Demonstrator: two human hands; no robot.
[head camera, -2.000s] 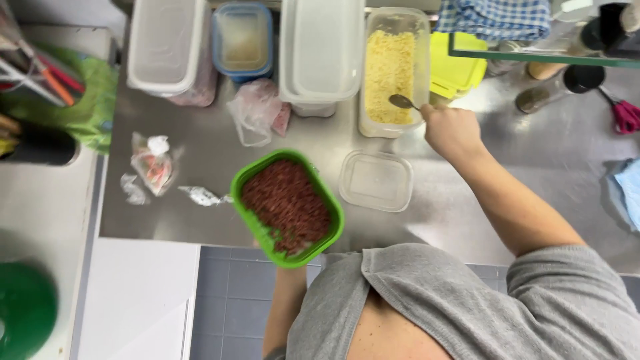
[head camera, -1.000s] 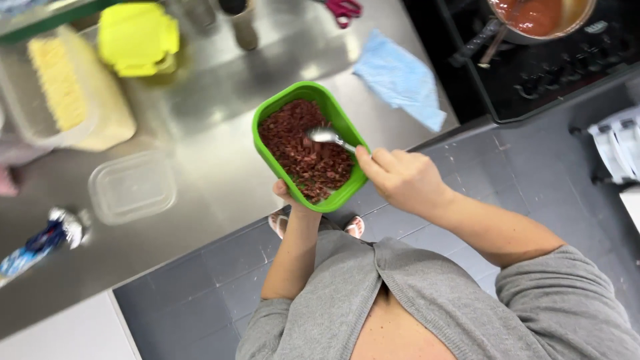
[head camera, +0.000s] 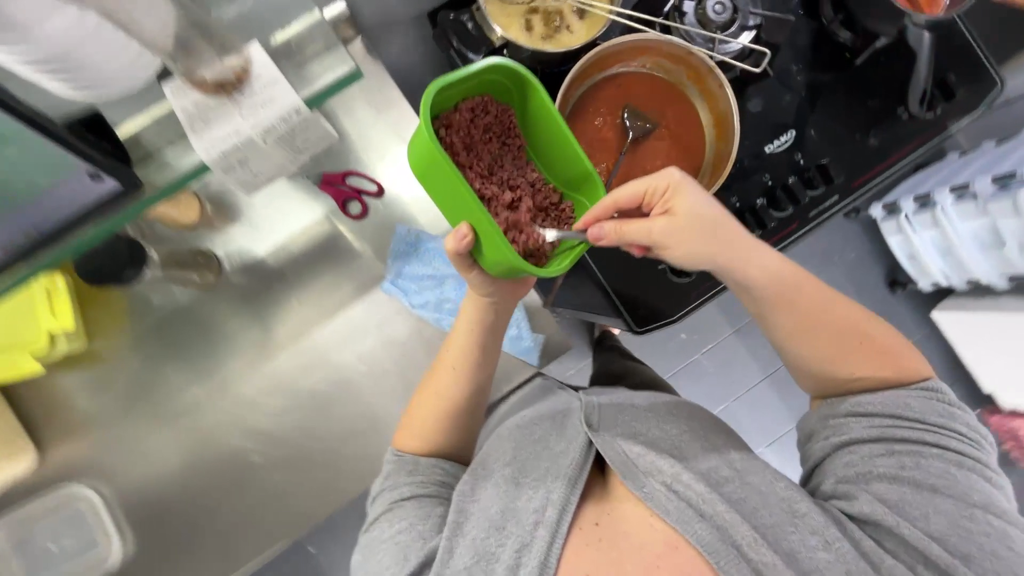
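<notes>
My left hand (head camera: 488, 276) grips the near lower side of a green plastic container (head camera: 456, 188), its thumb on the outer wall. Dark reddish-brown crumbled ground meat (head camera: 500, 172) fills much of the container, which is tilted. My right hand (head camera: 668, 224) pinches the handle of a metal spoon (head camera: 566, 235), whose bowl is partly sunk in the meat at the lower right end. Just beyond the container, a pot (head camera: 726, 132) of red sauce (head camera: 668, 132) sits on the black gas stove (head camera: 808, 128), with a dark metal utensil (head camera: 638, 124) resting in the sauce.
Behind the pot are a pan of pale yellow food (head camera: 548, 24) and a wire rack handle (head camera: 680, 32). On the steel counter (head camera: 264, 384) lie a blue cloth (head camera: 424, 276), magenta scissors (head camera: 352, 194), a yellow container (head camera: 40, 320) and a clear lid (head camera: 60, 532). A glass shelf edge (head camera: 180, 180) overhangs the left.
Two seconds ago my right hand held the spoon at the container of yellow shreds; now the spoon is in the meat. The green container has moved from the counter's edge to the stove, and the view has shifted.
</notes>
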